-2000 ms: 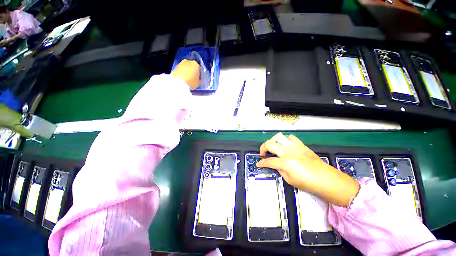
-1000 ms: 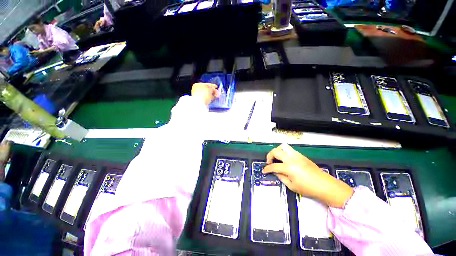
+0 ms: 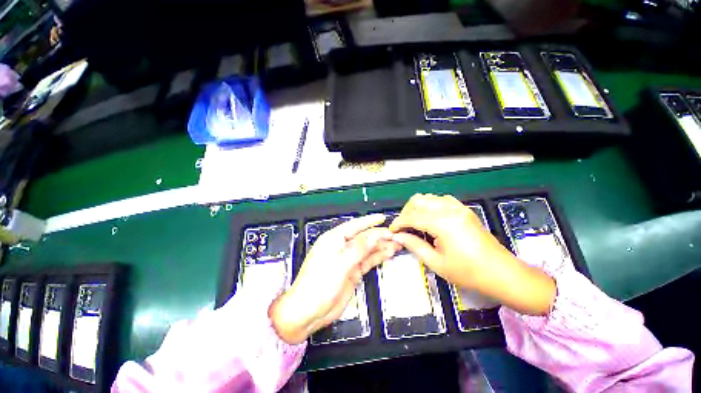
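A black tray (image 3: 227, 285) in front of me holds several open phone bodies in a row. My left hand (image 3: 338, 269) and my right hand (image 3: 453, 246) meet above the camera end of the middle phone body (image 3: 407, 307). The fingertips of both hands touch or nearly touch. Any small part between them is hidden or too small to tell. My left hand partly covers the second phone body (image 3: 350, 326). The leftmost phone body (image 3: 265, 265) and the rightmost one (image 3: 530, 230) show their camera ends.
A blue bin (image 3: 201, 123) with a clear bag (image 3: 233, 111) stands on white paper (image 3: 269, 165), with a thin dark stick (image 3: 300, 146) and gold pieces (image 3: 369, 166) nearby. A thick black tray (image 3: 365, 132) holds 3 phones. Further trays lie at left (image 3: 117, 307) and right (image 3: 653, 138).
My left hand has left the blue bin and come back to my right hand. My right hand has moved from the second phone body to the middle one. The view has shifted.
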